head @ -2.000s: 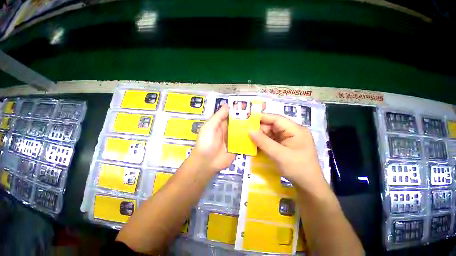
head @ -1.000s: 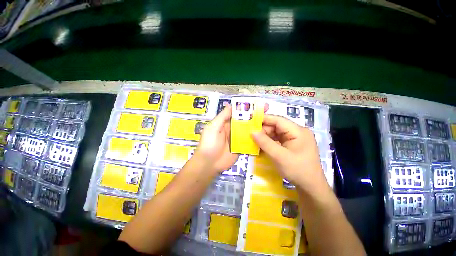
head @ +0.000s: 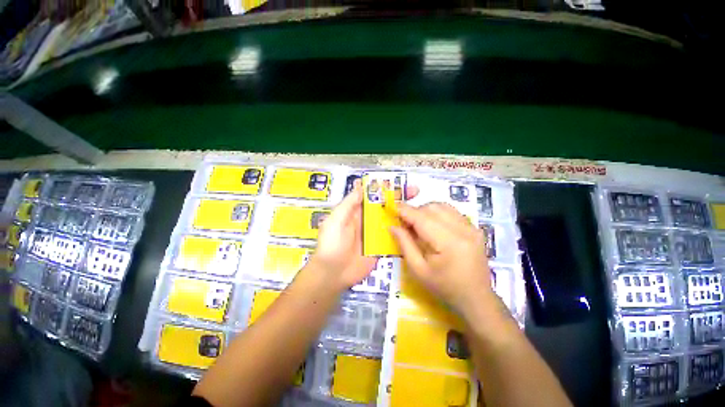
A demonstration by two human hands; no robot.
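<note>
My left hand (head: 343,238) holds a flat workpiece (head: 378,230) upright above the tray. Its face is mostly yellow, with a camera-shaped cutout at the top. My right hand (head: 441,246) pinches a small yellow piece of film (head: 390,200) at the upper right of the workpiece; whether it is joined to the rest cannot be told. A white release liner (head: 391,338) with yellow pieces lies on the clear blister tray (head: 246,306), partly under my right forearm. The tray's left pockets hold yellow-covered parts (head: 196,299); some others show grey window patterns.
A black glossy slab (head: 554,270) lies right of the working tray. Other trays of parts stand at the far left (head: 102,258) and far right (head: 648,290). A pale rail (head: 509,165) with red lettering edges the green belt (head: 318,131) beyond.
My right hand has moved its fingertips up the workpiece, and the yellow film there now stands out as a narrow strip. The whole view has shifted slightly down.
</note>
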